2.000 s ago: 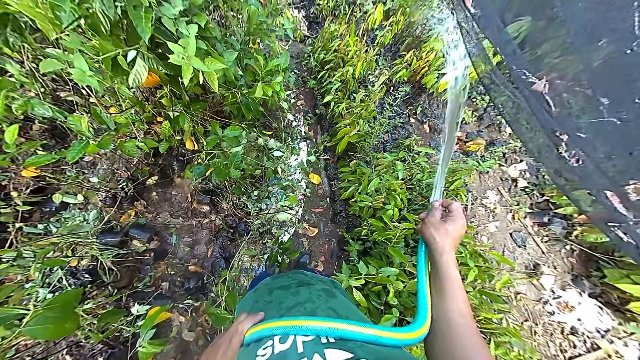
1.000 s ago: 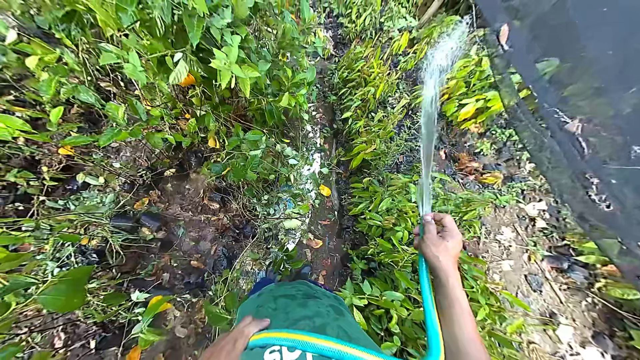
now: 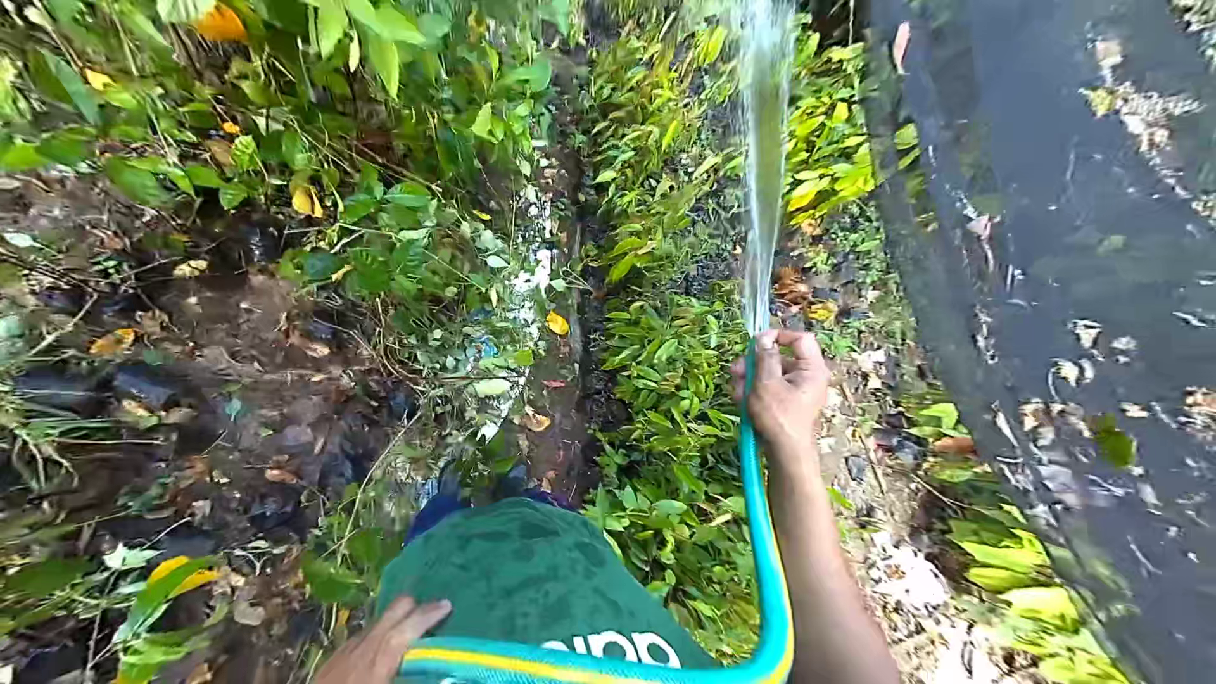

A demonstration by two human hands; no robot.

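Observation:
My right hand (image 3: 787, 389) grips the end of a teal garden hose with a yellow stripe (image 3: 760, 532), its thumb at the mouth. A stream of water (image 3: 765, 161) sprays from there away from me, over low seedlings (image 3: 665, 361). The hose bends at the bottom of the view and runs left across the front of my green shirt (image 3: 522, 560). There my left hand (image 3: 385, 646) lies against the shirt beside the hose; its palm and most of its fingers are hidden, so its hold on the hose cannot be made out.
Dark shade netting (image 3: 1073, 285) with dry leaves on it hangs along the right. A narrow dirt path (image 3: 560, 380) runs ahead between the seedlings and leafy plants (image 3: 380, 218) on the left. Black plant bags (image 3: 142, 385) lie on the wet soil at left.
The water stream, which leaned to the right two seconds ago, now points nearly straight ahead. My right hand still grips the hose end. The view has shifted somewhat.

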